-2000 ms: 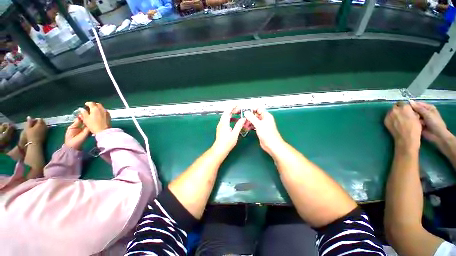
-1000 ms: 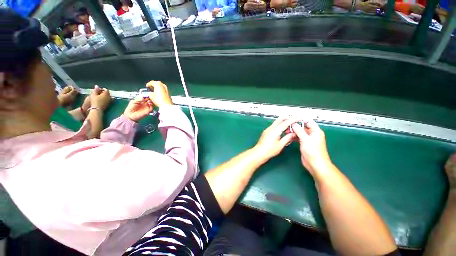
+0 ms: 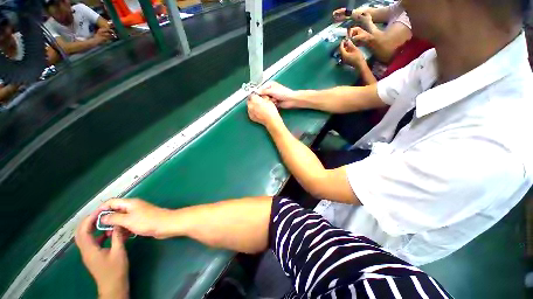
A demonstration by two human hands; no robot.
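Observation:
A small rounded-square case (image 3: pixel 105 221) with a silver-white rim is held between my two hands at the lower left, over the green bench top near the white rail. My left hand (image 3: pixel 100 251) grips it from the left and below, its forearm cut off by the bottom edge. My right hand (image 3: pixel 135 217) reaches in from the right with its fingers on the case. Fingers cover part of the case. A small reddish bit shows under the fingertips, too small to name.
The scuffed white rail (image 3: pixel 169 143) runs diagonally beside the dark green belt (image 3: pixel 76 137). An upright post (image 3: pixel 255 44) rises from it. A person in white (image 3: pixel 444 175) works close on my right, hands at the rail. A clear plastic piece (image 3: pixel 274 178) lies near the bench edge.
The view has swung to the right, so the neighbour in pink is out of sight and the one in white is in view. My hands now appear at the lower left, still holding the case.

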